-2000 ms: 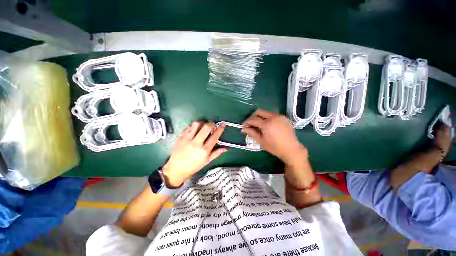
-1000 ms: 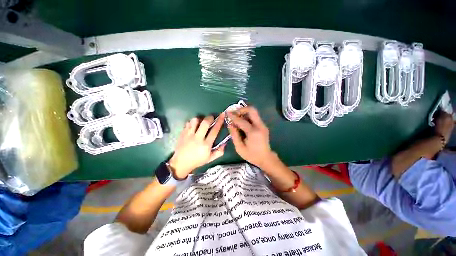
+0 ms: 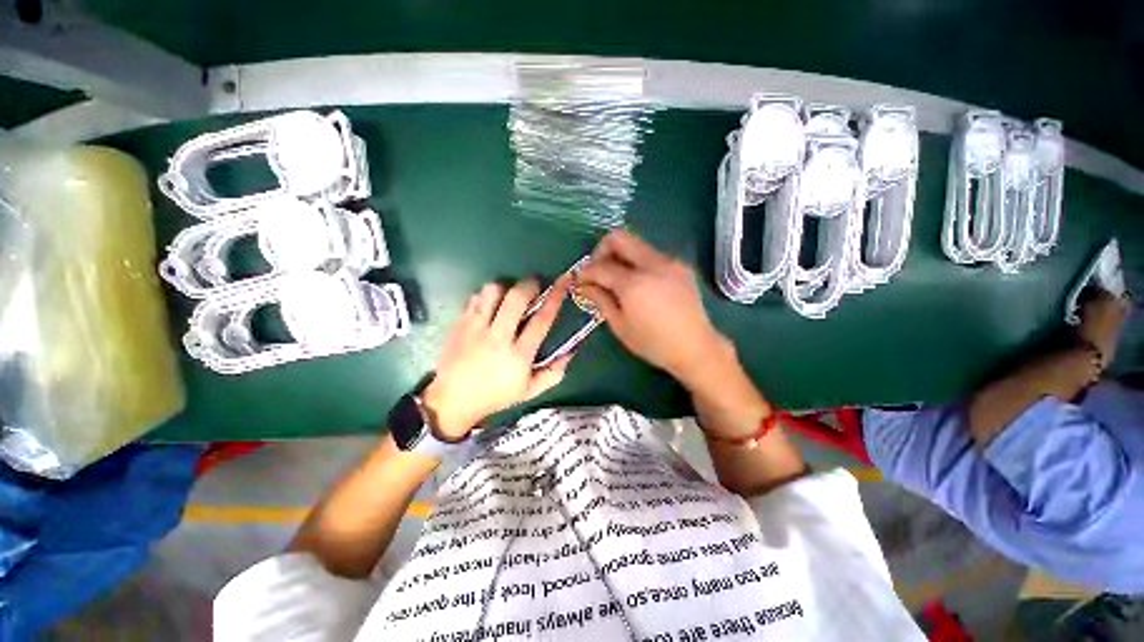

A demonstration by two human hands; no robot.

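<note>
A white plastic frame (image 3: 571, 341) lies tilted between my hands, its upper end pointing away and to the right. My left hand (image 3: 487, 357) grips its left side with fingers and thumb. My right hand (image 3: 646, 301) holds its upper right end, with the fingertips close together on it and covering that end. I cannot tell whether a thin strip is in my right fingers. A bundle of thin silvery strips (image 3: 575, 157) lies just beyond my right hand, partly over the pale rail.
Stacks of white frames lie at the left (image 3: 295, 238) and right (image 3: 822, 207). Smaller frame rows (image 3: 1005, 188) stand further right. A clear bag with yellowish contents (image 3: 107, 289) is at far left. A neighbour's hand (image 3: 1104, 320) holds a white piece at far right.
The frame has turned from lying nearly level to tilted up to the right. My right hand moved left along with it, then slightly right and away. My left hand keeps its hold.
</note>
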